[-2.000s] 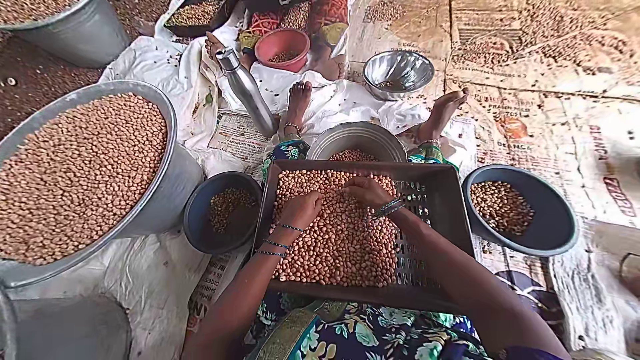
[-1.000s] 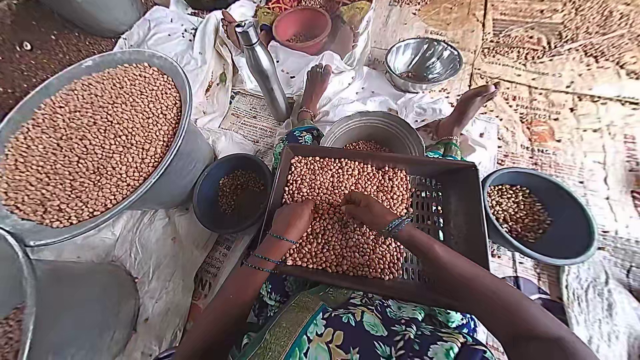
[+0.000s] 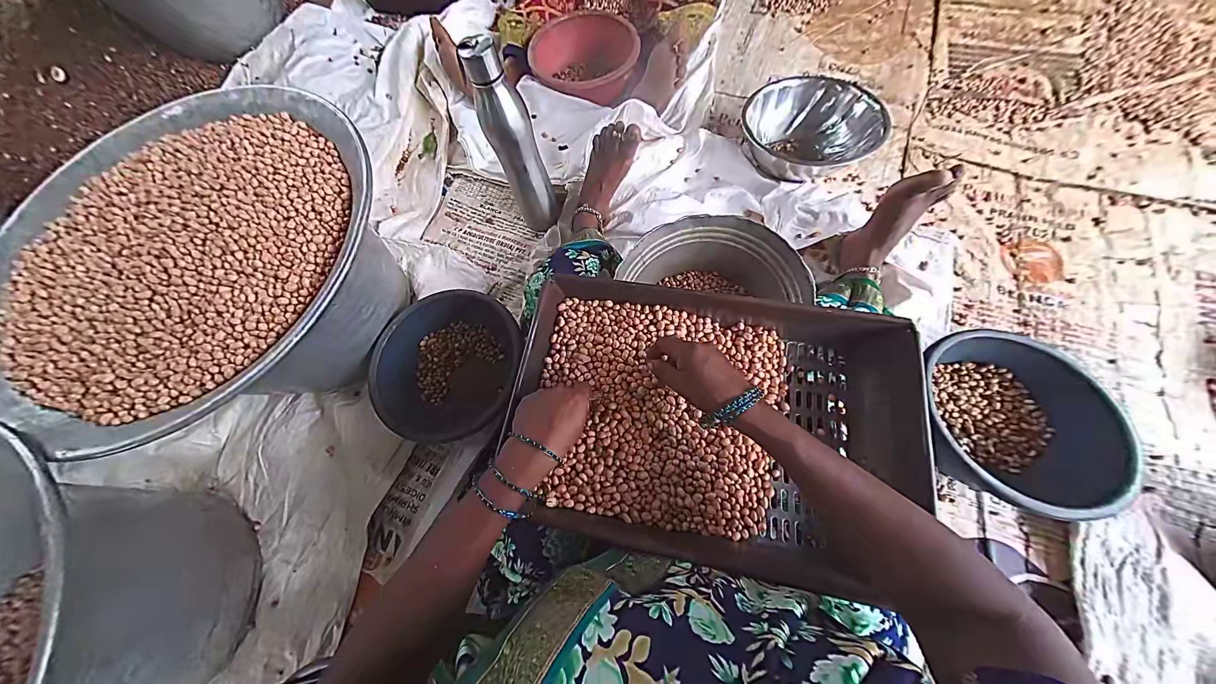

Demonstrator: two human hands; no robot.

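Observation:
A dark slotted plastic crate (image 3: 879, 380) lies tilted over my lap, its left and middle part covered by brown nuts or seeds (image 3: 655, 456). My left hand (image 3: 554, 418) rests on the nuts near the crate's left wall, fingers curled; whether it pinches anything is hidden. Further up and to the right, my right hand (image 3: 698, 370) is over the nuts, its fingers bent inward and their tips hard to see. Beyond the crate's far wall stands a round metal basin (image 3: 727, 242) with some nuts in it, partly covered by the crate.
A large metal tub (image 3: 351, 313) heaped with nuts stands left. Dark bowls with nuts flank the crate, one left (image 3: 389, 380), one right (image 3: 1092, 427). Ahead are a steel bottle (image 3: 513, 142), a steel bowl (image 3: 822, 123) and a red bowl (image 3: 594, 57). Another metal vessel (image 3: 161, 579) is lower left.
My hands, close together over the nuts one second ago, are now further apart, the left one nearer the crate's left wall. The view has shifted somewhat.

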